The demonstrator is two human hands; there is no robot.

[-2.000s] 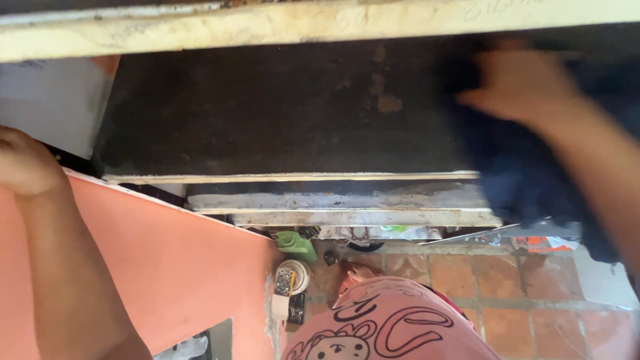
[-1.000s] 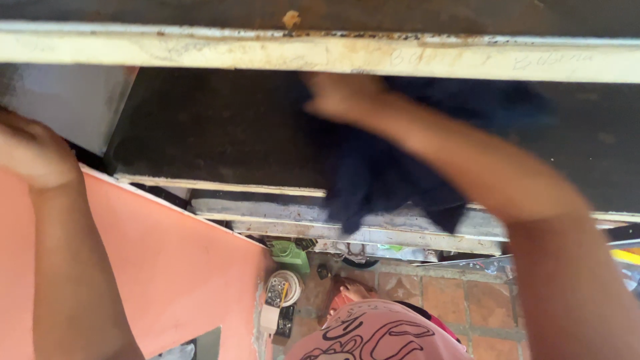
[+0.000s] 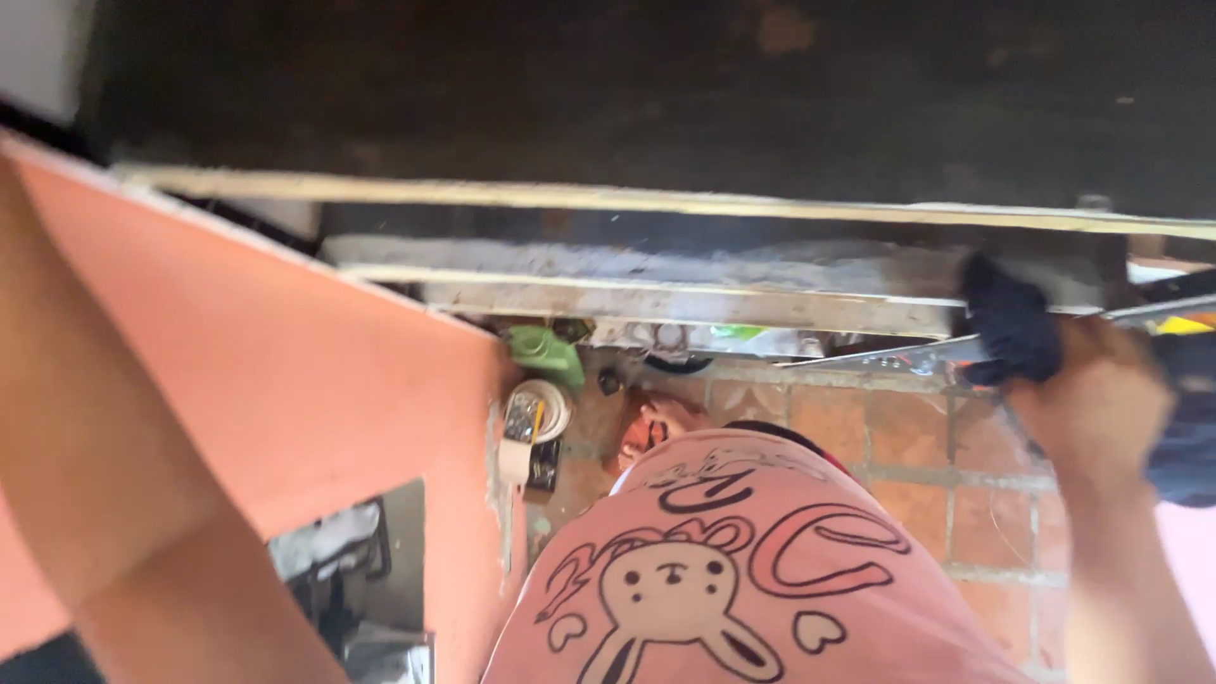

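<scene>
My right hand (image 3: 1102, 408) is closed around a dark blue cloth (image 3: 1012, 323), at the right end of the lower shelves; part of the cloth hangs behind the wrist. The hand is blurred. Above it stretches a dark shelf board (image 3: 608, 114) with a pale, worn front edge and a few lighter patches. Below that board sits a lower shelf (image 3: 665, 261) with a greyish, scuffed surface. Of my left arm only the forearm shows, crossing the left side in front of a pink panel; the left hand itself lies outside the picture.
The pink panel (image 3: 313, 351) slopes along the left. Beneath the shelves, a green plastic container (image 3: 546, 353) and a round white container (image 3: 551, 408) stand near the panel's edge. A foot (image 3: 655, 427) rests on terracotta floor tiles (image 3: 907, 437). A glass-like edge (image 3: 883, 356) runs at the lower right.
My right hand and the cloth have moved from the dark upper board down and to the right, beside the lower shelves. My left hand has gone out of view. The view has tilted down.
</scene>
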